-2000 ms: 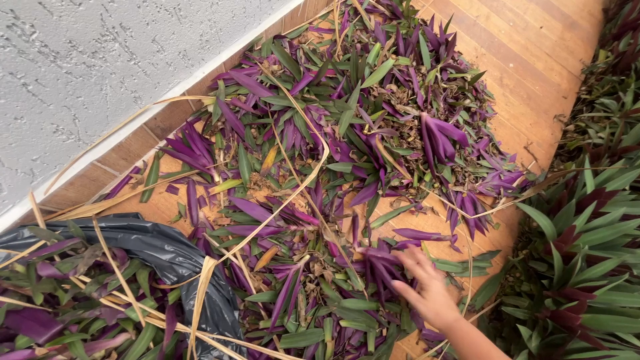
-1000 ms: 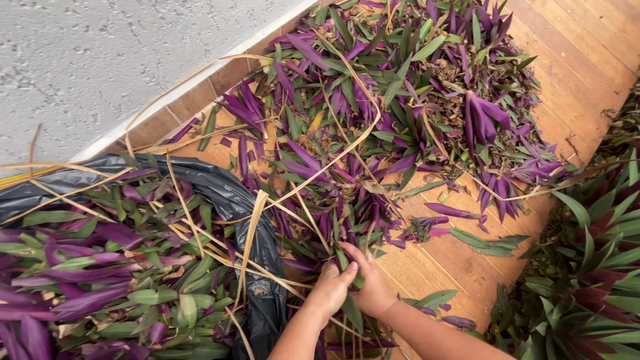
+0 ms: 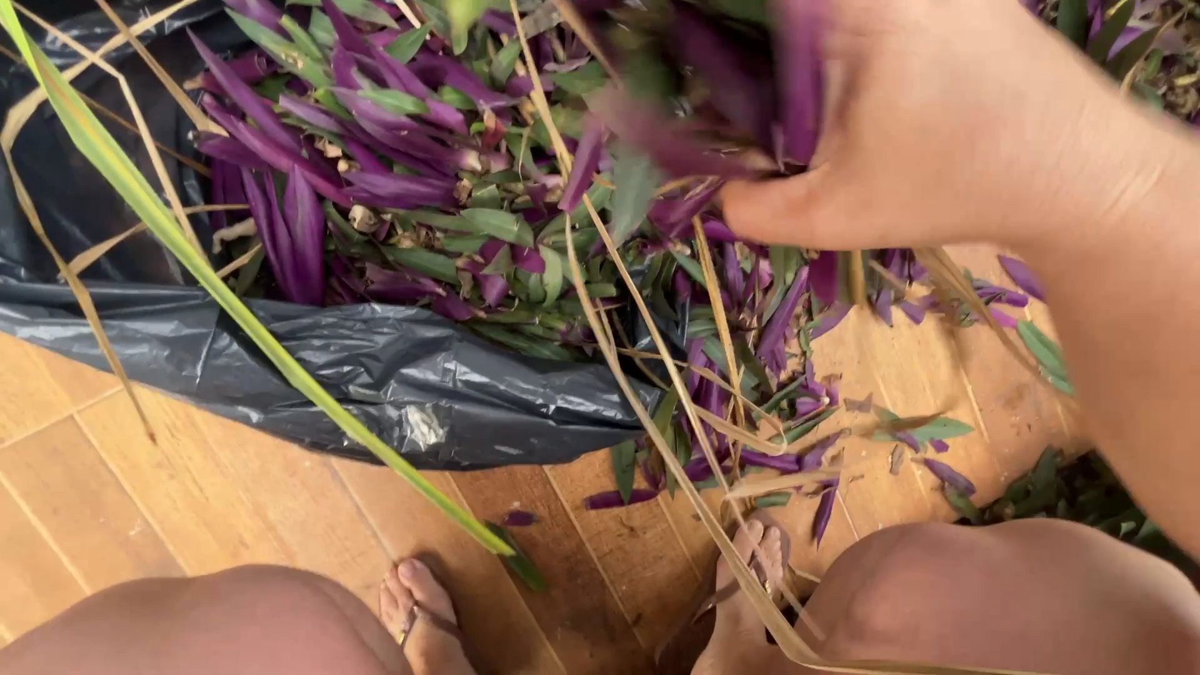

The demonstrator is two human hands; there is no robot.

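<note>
My right hand (image 3: 900,141) holds a bunch of purple and green plant leaves (image 3: 722,84), blurred by motion, over the right side of a black plastic bag (image 3: 403,375). Many cut purple and green leaves (image 3: 375,159) fill the bag's wide mouth. Long dry straw-coloured leaf strips (image 3: 647,394) hang across the bag's right rim. A long yellow-green leaf (image 3: 225,291) slants over the bag's front edge. My left hand is out of view.
Loose leaves (image 3: 778,319) lie on the wood-look tile floor (image 3: 225,487) right of the bag. My bare knees (image 3: 975,600) and sandalled feet (image 3: 422,600) are below. Dark green plants (image 3: 1069,497) stand at the right edge.
My two hands were together at the leaf pile; now my right hand is over the bag with a bunch of leaves, and my left hand has left the view. The view has shifted toward the bag.
</note>
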